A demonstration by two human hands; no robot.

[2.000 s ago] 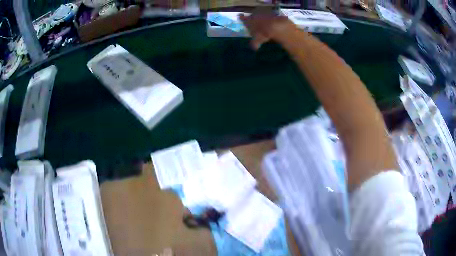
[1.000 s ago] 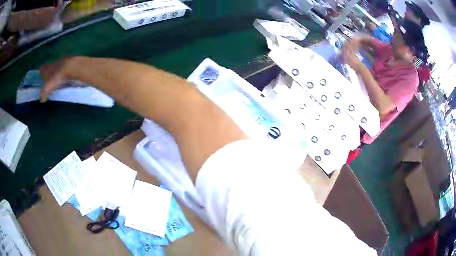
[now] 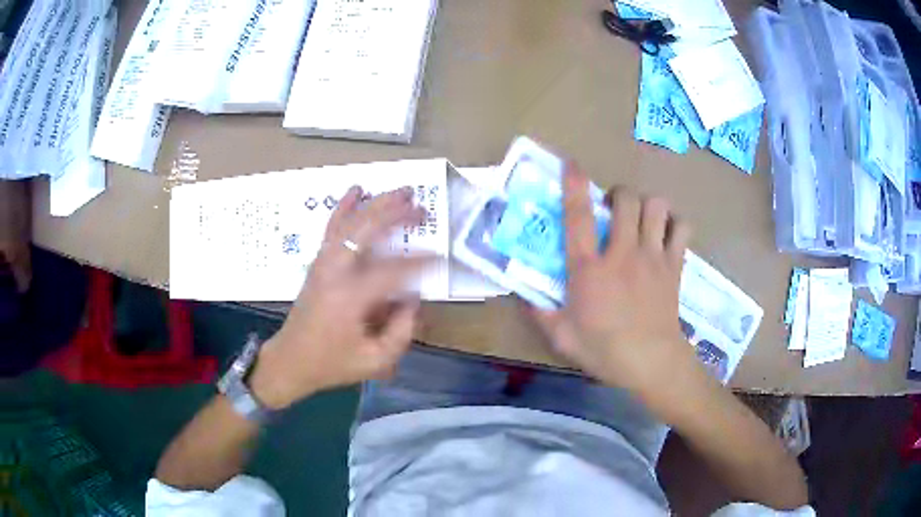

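Note:
A white printed carton [image 3: 247, 237] lies flat on the brown table in front of me, its open end facing right. My left hand [image 3: 364, 283] is over the carton, fingers spread and partly blurred; I cannot tell whether it presses on it. My right hand [image 3: 616, 273] holds a clear plastic tray [image 3: 525, 167], tilted, with one end at the carton's open end. A light-blue sachet [image 3: 533, 230] lies on the tray under my right fingers. The tray's other end shows to the right of my hand, with a dark coil in it.
Printed cartons [image 3: 359, 71] are stacked at the upper left. Blue sachets [image 3: 661, 109], white leaflets [image 3: 715, 81] and a black cable [image 3: 638, 30] lie at the upper right. Clear trays [image 3: 818, 131] are piled at the right. White slips [image 3: 828, 315] and a sachet [image 3: 873, 329] lie near the right edge.
The view has turned down from the belt to the table. The reaching arm has come back; my right hand now holds a tray with a sachet, and my left hand is in view over a carton.

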